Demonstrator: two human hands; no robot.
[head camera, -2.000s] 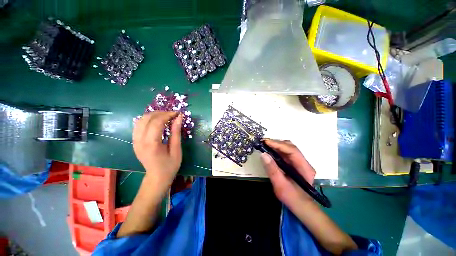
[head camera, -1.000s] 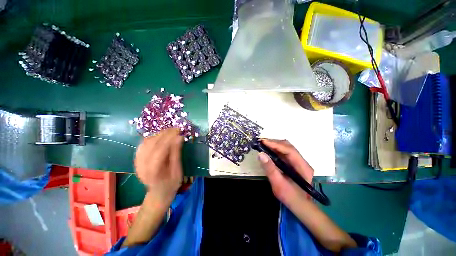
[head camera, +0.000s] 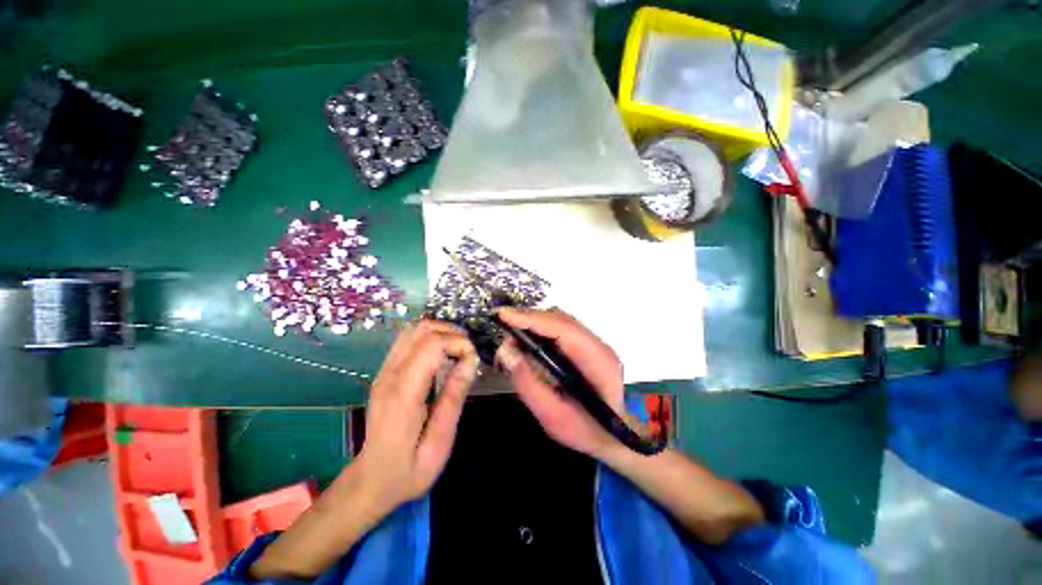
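The dark grid panel (head camera: 503, 274) dotted with silver parts lies on the cream board (head camera: 646, 320), its near part covered by my hands. My right hand (head camera: 560, 377) holds the black soldering iron (head camera: 588, 400), its tip end over the panel. My left hand (head camera: 417, 394) is at the panel's near left corner, thumb and fingertips close together; whether a small part is between them cannot be told. A thin solder wire (head camera: 257, 346) runs from the reel (head camera: 63, 311) to my left hand. The pile of small white and dark-red components (head camera: 320, 274) lies left of the board.
The translucent hood (head camera: 537, 126) stands behind the panel. Two loose panels (head camera: 384, 120) and a stacked black block (head camera: 74, 139) lie back left. Right are a round pot (head camera: 674, 189), a yellow tray (head camera: 634, 109) and a blue box (head camera: 886, 246). Another person's blue sleeve (head camera: 960, 423) shows at right.
My left hand has moved right from the component pile to the panel's near corner, beside the iron. My right hand still holds the iron. The whole view has shifted, with bench things further left.
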